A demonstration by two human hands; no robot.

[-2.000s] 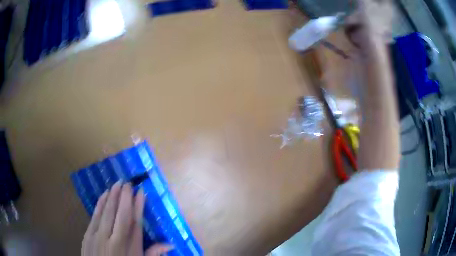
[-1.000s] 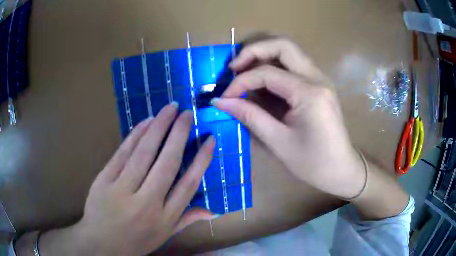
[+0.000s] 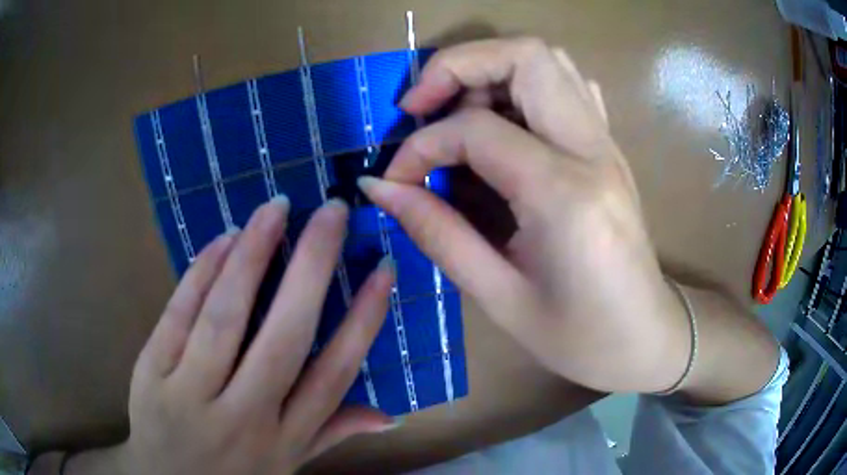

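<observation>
A blue solar cell (image 3: 223,139) lies on the brown tabletop, with silver ribbon ends sticking out past its far edge. My left hand (image 3: 265,343) lies flat on the cell's near left part, fingers spread, holding nothing. My right hand (image 3: 548,223) is over the cell's right side, thumb and index fingertip pinched together at a small black piece (image 3: 348,184) on the cell's face. The fingertips and their shadow partly hide this piece.
A tangle of silver ribbon offcuts (image 3: 757,139) lies at the upper right. Beside it are scissors (image 3: 778,243) with one red and one yellow handle loop. A whitish bottle (image 3: 817,17) is cut off at the top right corner.
My right hand has come from the far right, near the white bottle, to the cell and pinches the black piece. My left hand has stayed on the cell. The view has shifted.
</observation>
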